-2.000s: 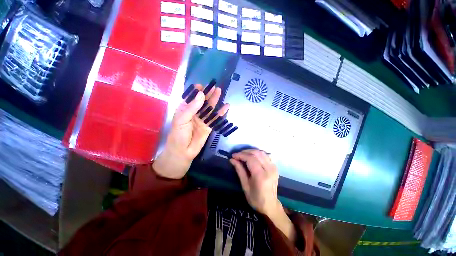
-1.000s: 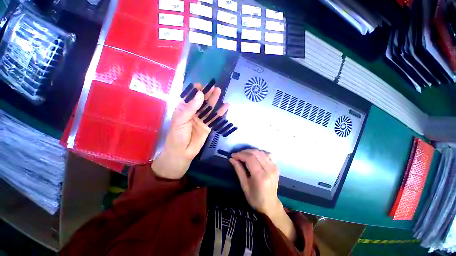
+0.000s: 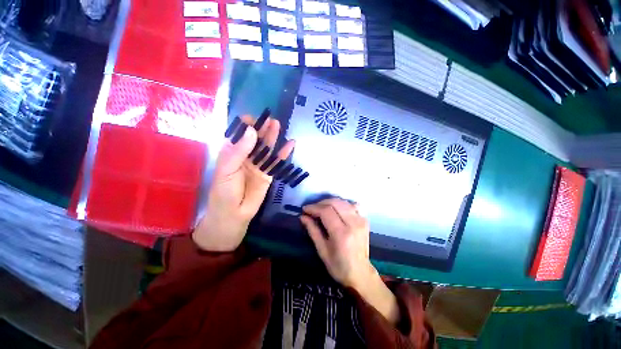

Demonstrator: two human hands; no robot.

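Note:
A silver-grey laptop bottom cover (image 3: 381, 184) lies on a black work mat (image 3: 485, 136), with two round fan grilles and a slotted vent row between. My left hand (image 3: 235, 184) is palm up over the cover's left edge, with several black rubber feet (image 3: 276, 167) stuck on its fingers. My right hand (image 3: 340, 238) rests on the cover near its lower left corner, fingertips bent together at the end of a short dark strip (image 3: 292, 209). Whether the fingertips pinch anything is hidden.
Red film sheets (image 3: 153, 157) lie left, with a sheet of white labels (image 3: 280, 37) across their top. Clear plastic packs (image 3: 30, 102) are far left. A white layered stack (image 3: 504, 99) stands behind the cover. A red bubble bag (image 3: 560, 221) and wrapped covers (image 3: 599, 245) are at right.
The whole view has shifted, so the bench and both hands appear slightly further left. The hands keep nearly the same pose relative to the cover.

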